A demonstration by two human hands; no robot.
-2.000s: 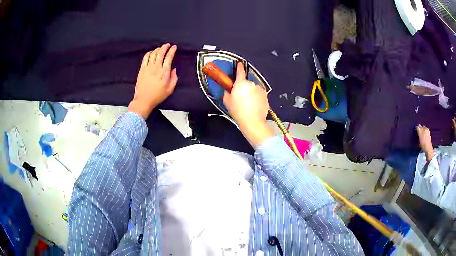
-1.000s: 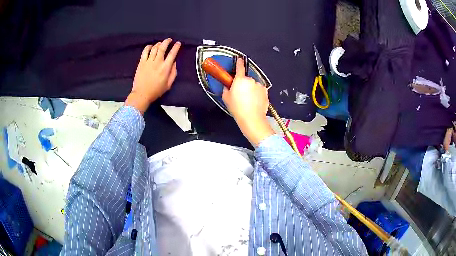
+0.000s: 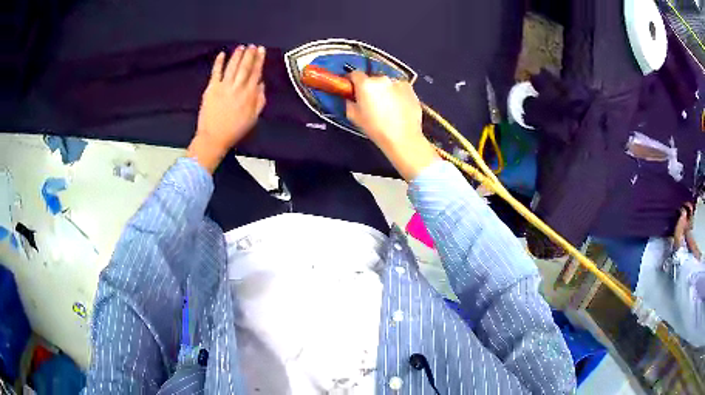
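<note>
My right hand (image 3: 386,112) grips the orange-brown handle of the steam iron (image 3: 359,63), which has a blue top and a silvery pointed rim. The iron sits on the dark cloth, pointing left. My left hand (image 3: 229,100) lies flat, fingers together or slightly apart, on a dark plum garment piece (image 3: 147,81) left of the iron, not touching the iron. The piece barely stands out from the table cover. A small white piece (image 3: 315,126) lies just below the iron's left end. What is under the iron is hidden.
A yellow-tan hose and cord (image 3: 541,224) run from the iron to the lower right. Yellow-handled scissors (image 3: 489,146), a white ring (image 3: 522,104) and a white disc (image 3: 646,35) lie at right. Dark cloth (image 3: 576,154) heaps there. Another person's hand (image 3: 683,224) shows at the right edge.
The iron has moved up and slightly left in the picture, and turned a little. The small white piece, above the iron before, now shows below it. My left hand has shifted slightly up.
</note>
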